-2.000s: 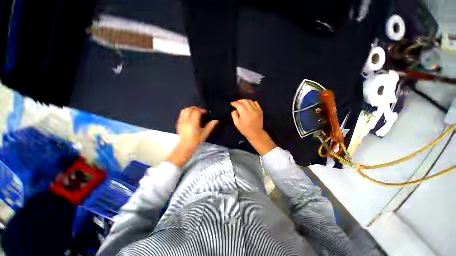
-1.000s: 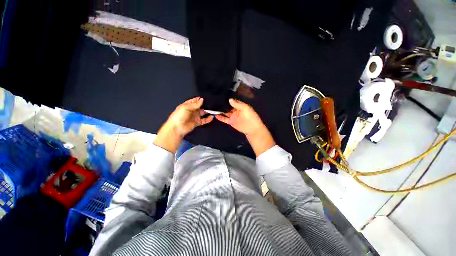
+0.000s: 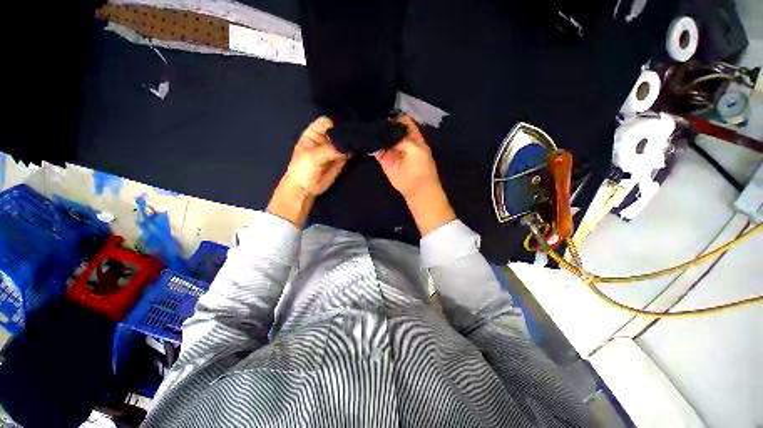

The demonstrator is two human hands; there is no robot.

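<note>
A narrow black garment piece (image 3: 355, 67) runs from the top edge down to my hands, hard to tell from the dark table cover (image 3: 192, 125). Its near end is raised and folded up between my hands. My left hand (image 3: 318, 157) pinches the left side of this end. My right hand (image 3: 407, 159) pinches the right side. The steam iron (image 3: 525, 175), with a blue top and an orange-brown handle, rests on the cover to the right of my hands.
Torn cover patches (image 3: 266, 42) lie at the upper left and beside the garment. Tape rolls (image 3: 643, 90), white strips, a gauge (image 3: 733, 105) and a red pipe are at the right. Yellow hoses (image 3: 661, 276) run right from the iron. Blue crates (image 3: 167, 306) and a red crate (image 3: 114, 277) are at lower left.
Both hands have moved up and away from my body. The garment's near end is now bunched and lifted between them, where a thin pale edge showed before. The iron still rests at the right.
</note>
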